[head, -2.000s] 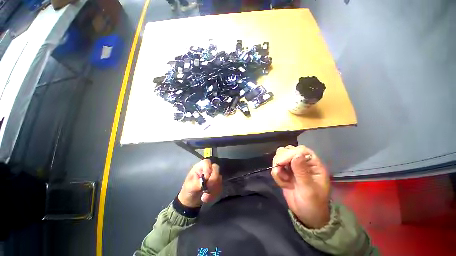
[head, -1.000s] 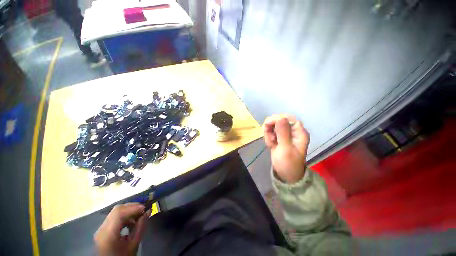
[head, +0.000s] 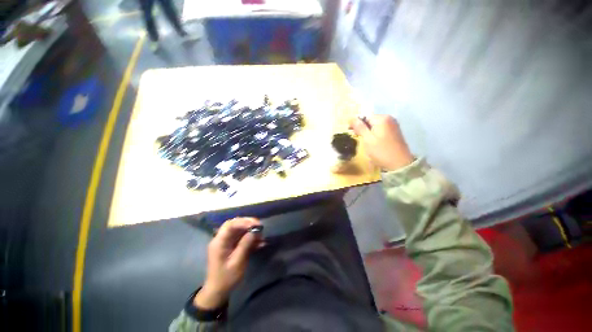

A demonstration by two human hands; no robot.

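My left hand is above my dark-covered lap, with finger and thumb closed on a small dark piece with a shiny glint, likely a key fob. My right hand is at the table's right edge, just right of the jar with its lumpy black top. Its fingertips are pinched at a small dark bit; the thin applicator itself cannot be made out in the blur. The pile of fobs, black with silver and pale flecks, lies mid-table.
The light wood-coloured table stands in front of me. Behind it is a blue-sided table and a person's legs. A blue object and a yellow floor line are at left, a pale partition at right.
My right hand has moved from above the lap, past the table's right corner, to beside the jar. My left hand still holds its piece near the lap. The camera view has swung.
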